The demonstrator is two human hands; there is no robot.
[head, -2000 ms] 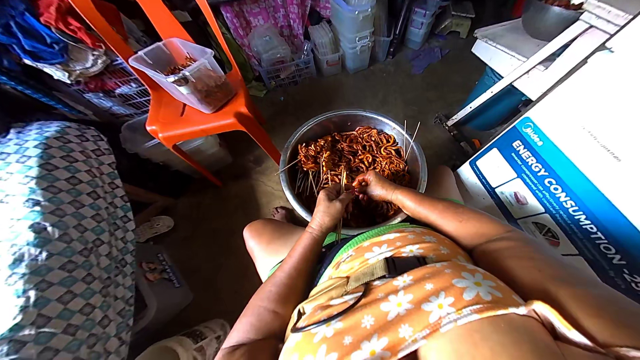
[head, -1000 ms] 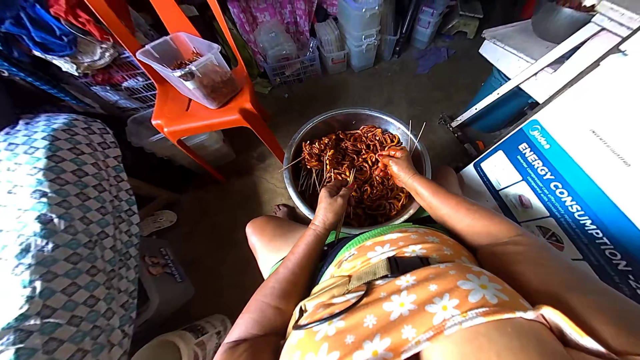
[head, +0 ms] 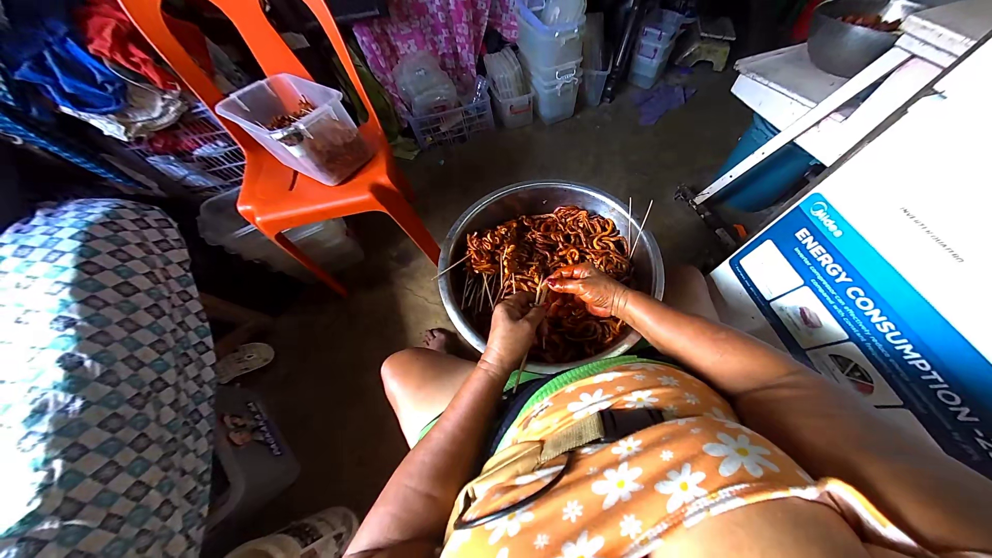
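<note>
A large round metal basin [head: 552,186] holds a heap of reddish-brown, sauce-coated strips of meat, likely intestines [head: 577,240]. Thin wooden skewers [head: 482,288] stick out at the heap's left side, and a few more lean at the right rim. Over the basin's near part, my left hand [head: 514,324] is closed on wooden skewers that point down past its palm and up beyond its fingers. Just right of their upper ends is my right hand [head: 590,288], its fingertips stained red and close to the skewers; whether it pinches a strip there cannot be told.
An orange plastic chair [head: 310,203] at the upper left bears a clear plastic container [head: 298,132] of food. A printed carton [head: 868,310] stands at the right. Checkered cloth [head: 116,349] covers something at the left. Behind are stacked plastic boxes [head: 552,46] and a metal pot [head: 845,43].
My right hand has moved from the heap's right side back toward my left hand, which stays closed on skewers near the basin's front.
</note>
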